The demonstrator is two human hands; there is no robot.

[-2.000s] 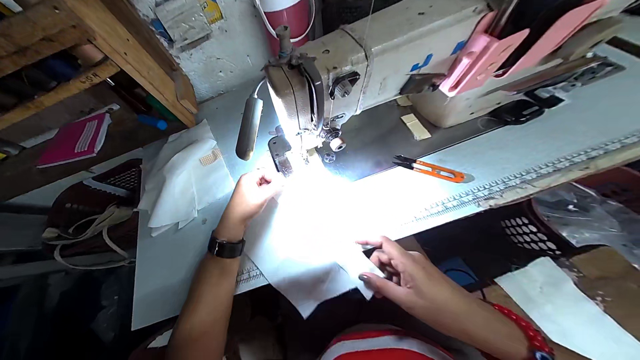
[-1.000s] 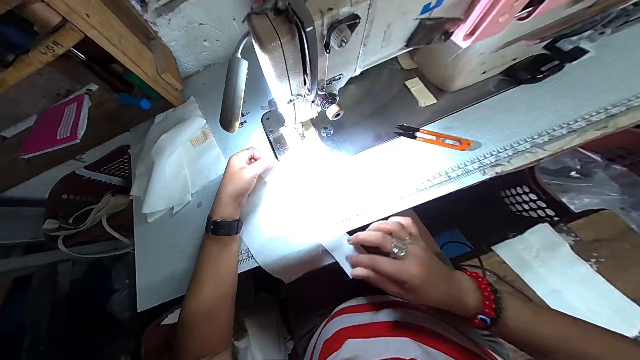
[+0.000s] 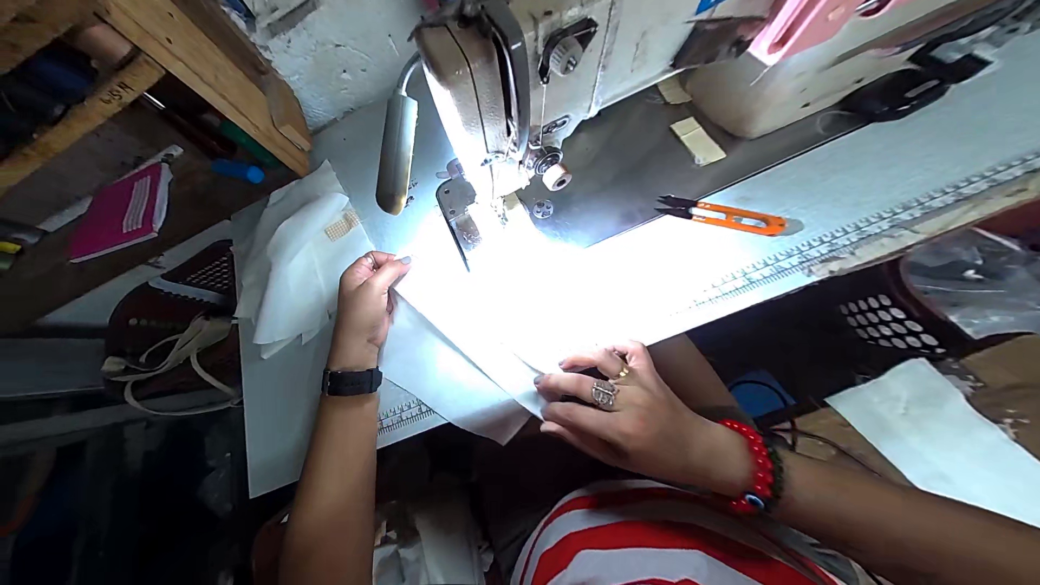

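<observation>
My left hand pinches the left edge of a white fabric piece between thumb and fingers. The fabric lies at the front of the sewing machine, partly washed out by the machine's bright light, with an edge folded or layered diagonally. My right hand grips its near right edge with the fingertips, at the table's front. The presser foot and needle area are lost in glare, so whether the fabric lies under them I cannot tell. Orange thread snips rest on the table right of the needle.
White fabric pieces lie at the table's left. A lamp hangs left of the machine head. A measuring tape runs along the front edge. Beyond are a wooden shelf, a pink notebook, a perforated basket and white material at lower right.
The view has moved closer to the machine. The fabric's near part now shows a diagonal edge between my hands. Both hands still hold the fabric.
</observation>
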